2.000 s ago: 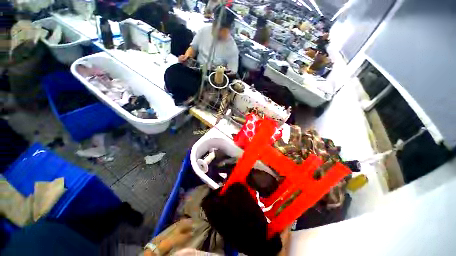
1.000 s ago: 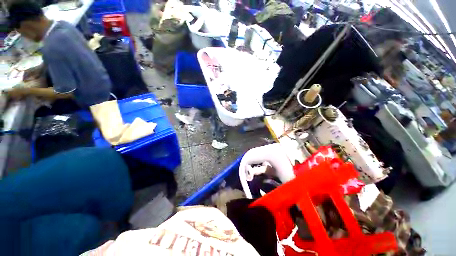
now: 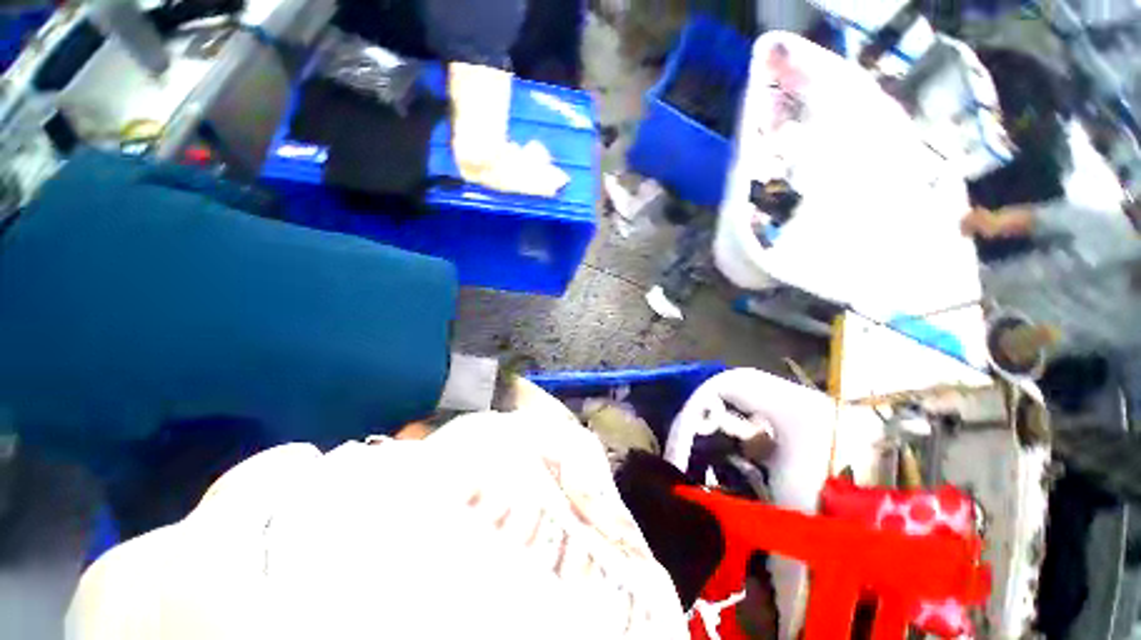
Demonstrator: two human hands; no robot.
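Note:
Neither of my hands can be made out. A small skin-toned patch shows at the upper edge of the pale cloth, too little to tell what it is. The pale cloth with faint printed lettering (image 3: 425,538) fills the lower middle, nearest to me. A red plastic stool (image 3: 863,563) lies tipped at the lower right, cut off by the bottom edge. A dark soft piece (image 3: 669,519) sits between the cloth and the stool.
Large teal clothing (image 3: 238,300) fills the left. A blue lidded crate (image 3: 526,238) bears dark and beige fabric. A white tub (image 3: 738,238) holds scraps, a smaller white tub (image 3: 801,438) stands nearer. Another person's hand (image 3: 1001,223) is at right.
The view has swung left and down. The stool now sits lower, and the pale cloth and teal clothing fill more of the picture. Fingers seen low in the oldest frame are out of sight.

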